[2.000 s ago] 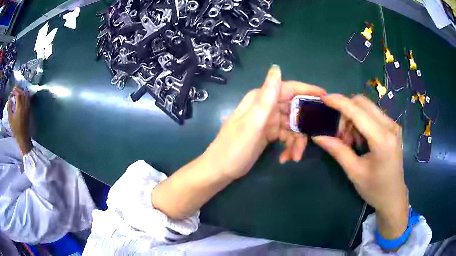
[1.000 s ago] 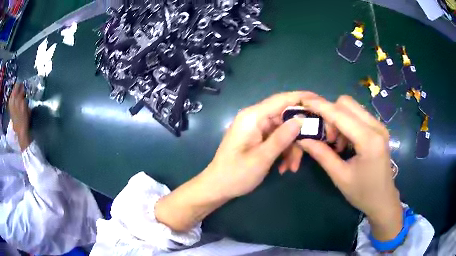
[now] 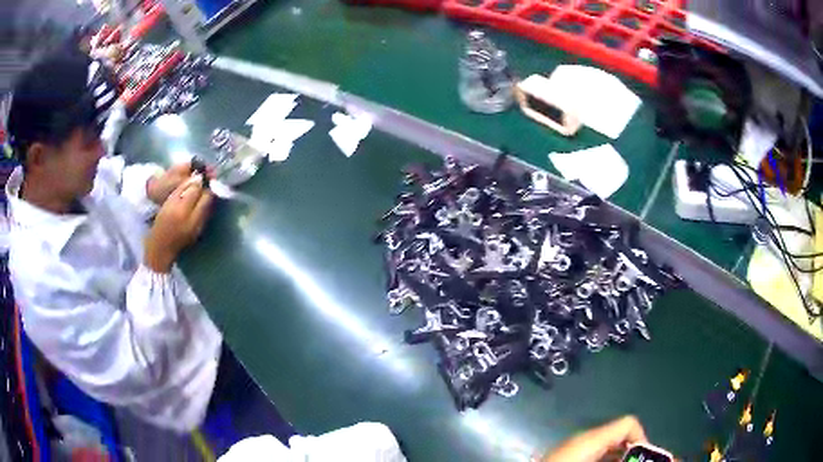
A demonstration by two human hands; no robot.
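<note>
My left hand (image 3: 600, 440) is at the bottom edge, mostly cut off. A small rounded watch case (image 3: 646, 454) with a pale rim and dark face shows at its fingertips, also cut off by the edge. My left sleeve (image 3: 334, 446) shows at the bottom. My right hand is out of the picture. Several display screen modules with gold tails (image 3: 737, 380) lie at the bottom right, partly cut off.
A large heap of spring clamps (image 3: 523, 280) lies on the green mat. Beyond the grey rail (image 3: 433, 137) are a clear jar (image 3: 485, 77), white papers (image 3: 602, 97), a red grid tray (image 3: 577, 27) and cables. A person in white (image 3: 108, 280) works at the left.
The view has swung left and upward, so the clamp heap sits lower and further right. My right hand has left the picture and my left hand is now at the bottom edge.
</note>
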